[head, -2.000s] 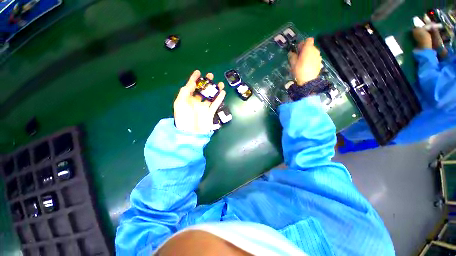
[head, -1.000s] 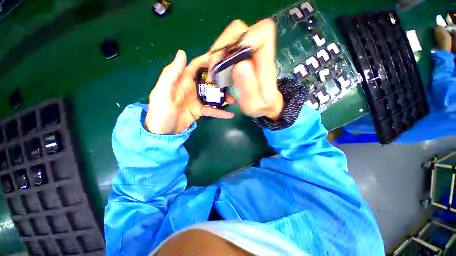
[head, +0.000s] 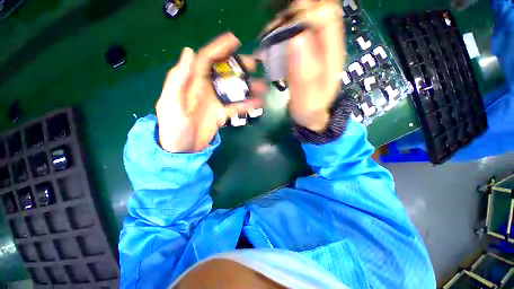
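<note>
My left hand (head: 191,99) holds a black watch housing (head: 230,80) between thumb and fingers, with its gold and silver inside facing up. My right hand (head: 315,65), blurred, holds a flat grey piece with a dark edge (head: 277,53), just right of the housing and apart from it. The far end of this piece is too blurred to tell. White L-marked parts (head: 239,120) lie on the green mat just below the housing, partly behind my left fingers. Another small unit is mostly hidden between my hands.
A dark grey foam tray (head: 90,206) with glossy watches is at left. A clear blister tray (head: 389,70) with rows of L-marked parts lies right, beside a black plastic tray (head: 431,84). Spare units lie on the mat at upper left (head: 116,56) and top (head: 173,7). A blue sleeve (head: 503,84) shows at far right.
My right hand has moved up and right with the grey piece, away from the housing. My left hand has tilted the housing and raised it slightly. The L-marked parts below it now show.
</note>
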